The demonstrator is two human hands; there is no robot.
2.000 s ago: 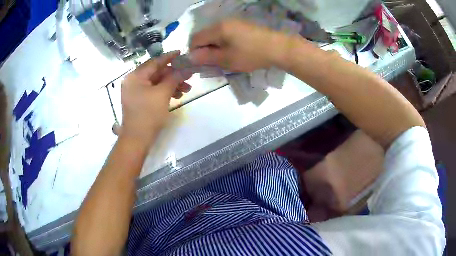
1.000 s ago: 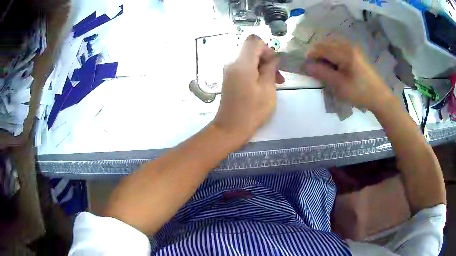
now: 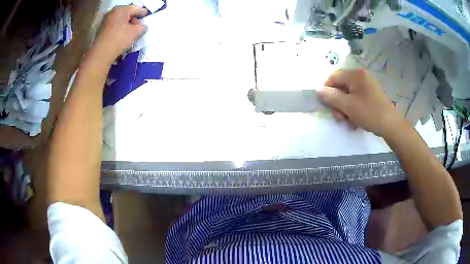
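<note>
My right hand (image 3: 355, 100) holds one end of a flat grey strip (image 3: 288, 101) between thumb and fingers. The strip points left and lies over or just above the white table, covering part of the dark rounded fitting (image 3: 252, 96). My left hand (image 3: 123, 28) is at the far upper left, fingers bent together at the blue fabric pieces. A small dark-edged piece (image 3: 156, 6) shows beside its fingertips; I cannot tell if the fingers grip it. More blue fabric pieces (image 3: 133, 77) lie below that hand, partly hidden by the forearm.
The sewing machine head (image 3: 422, 23) is at the upper right. A fanned stack of grey cut pieces (image 3: 407, 72) lies right of the needle area. Black cords (image 3: 452, 142) hang over the right edge. A printed ruler (image 3: 247, 178) lines the front edge. White bundles (image 3: 31, 95) are at far left.
My left hand has left the grey strip and moved far left to the blue pieces. My right hand keeps the strip, now extended flat and leftward. The view has shifted left.
</note>
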